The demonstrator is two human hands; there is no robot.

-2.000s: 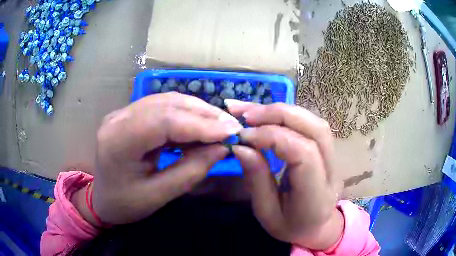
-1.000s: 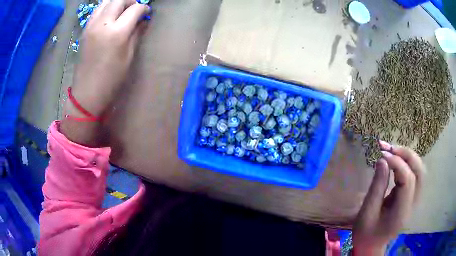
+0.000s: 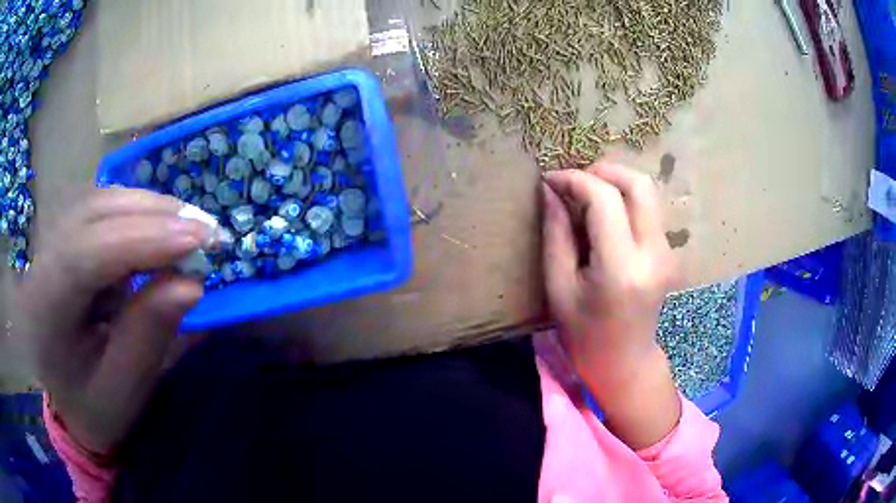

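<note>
The blue parts bin [image 3: 393, 211] is full of small blue-and-silver components [image 3: 252, 147]. My left hand [image 3: 108, 280] is over the bin's left part, thumb and fingers pinched on a small grey-silver component [image 3: 196, 262]; it is blurred. My right hand [image 3: 614, 255] is at the near edge of the brass-coloured screw pile [image 3: 589, 59]. Its thumb and fingertips are close together and touch or nearly touch the screws; whether a screw is between them is hidden.
A loose component pile [image 3: 22, 108] lies at the far left. A raised cardboard sheet [image 3: 226, 49] is behind the bin. A dark red-handled tool [image 3: 830, 54] and a thin rod [image 3: 792, 25] lie at the upper right. A lower blue bin [image 3: 752, 339] of small parts is below the bench edge.
My left hand has come from the component pile back to the bin with a component. My right hand stays at the screw pile's near edge. The view has shifted to the right.
</note>
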